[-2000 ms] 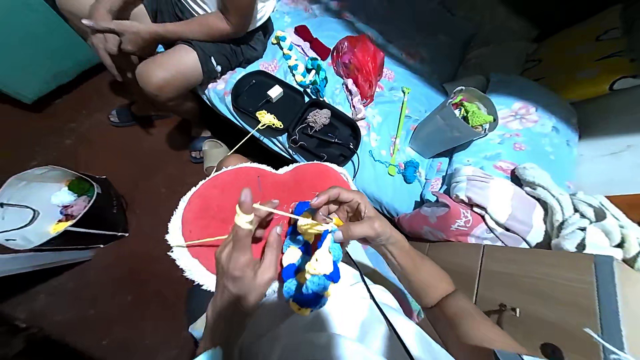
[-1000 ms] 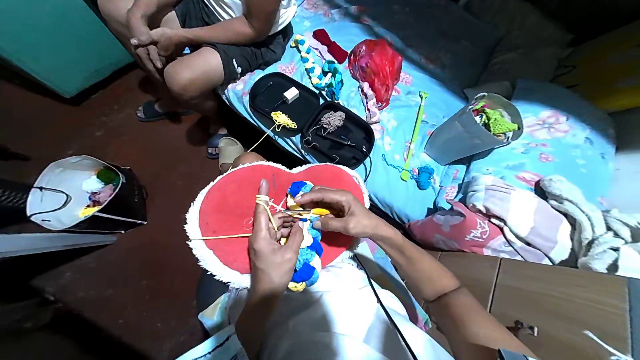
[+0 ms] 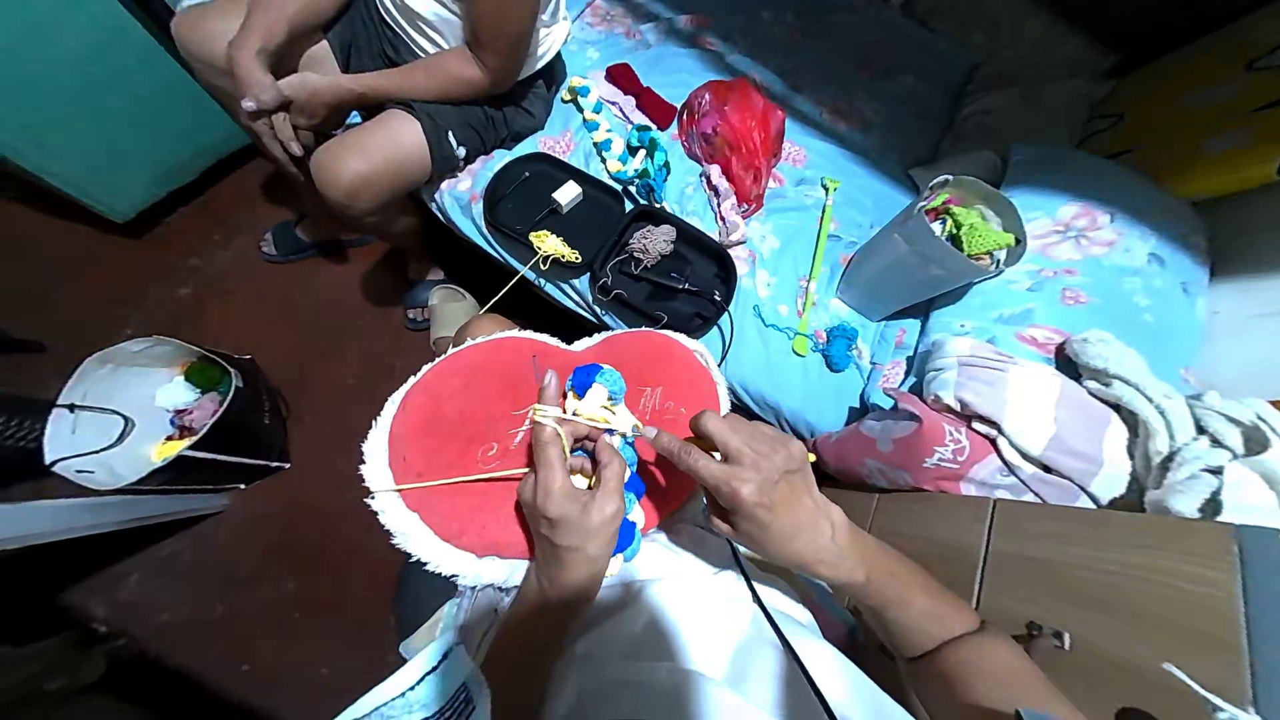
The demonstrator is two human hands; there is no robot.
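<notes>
My left hand [image 3: 575, 500] pinches the blue, white and yellow crocheted piece [image 3: 632, 505], with yellow yarn [image 3: 455, 482] looped around its raised index finger. Between finger and thumb of my right hand [image 3: 765, 490] is a yellow-handled crochet hook [image 3: 811, 457], its tip at the stitches by the left fingers. Both hands are above a red heart-shaped cushion [image 3: 450, 430] with white fluffy trim on my lap. The yarn runs left across the cushion. A small yellow yarn bundle [image 3: 553, 248] lies in an open black case [image 3: 495, 200] beyond it.
A seated person [image 3: 380, 110] is at the upper left. On the bed [image 3: 770, 375] are a red plastic bag [image 3: 733, 135], a green strip [image 3: 822, 250], blue yarn [image 3: 838, 347] and a grey bin [image 3: 890, 260]. A bag with yarn [image 3: 95, 430] stands left; a wooden cabinet [image 3: 1110, 580] is at right.
My right hand has drawn back to the right from the left fingers, compared with a second ago. The crocheted piece now hangs straighter below the left hand's loops.
</notes>
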